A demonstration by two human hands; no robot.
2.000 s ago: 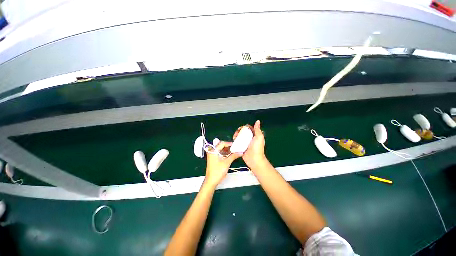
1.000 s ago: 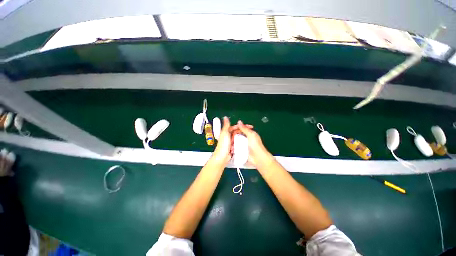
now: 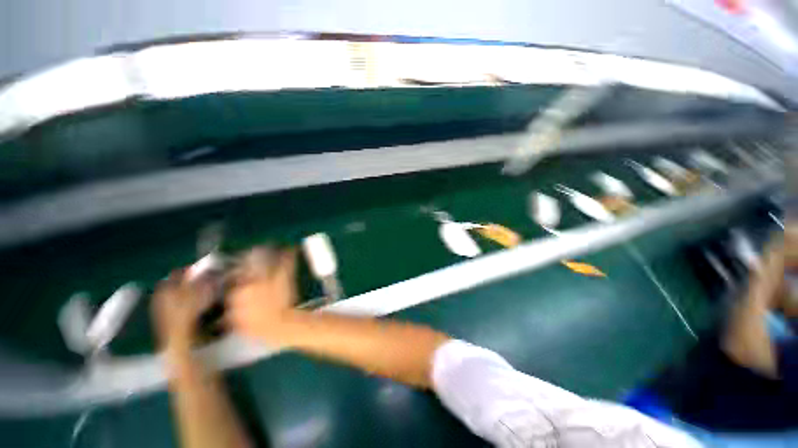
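Observation:
The frame is blurred. My left hand and my right hand are close together over the dark green conveyor belt at left. A small white piece shows between them at my left fingertips; whether either hand grips it is unclear. A white oval housing with a cord lies on the belt just right of my right hand. Two white shells, one of them clearer, lie left of my left hand.
A white housing with a yellow-orange piece lies mid-belt, with several more units farther right. A yellow stick lies by the near rail. A pale strip hangs above. Another person's arm is at right.
The view has turned right. The white housing that was in my hands now lies on the belt. Both hands have moved left of it, where another unit lay.

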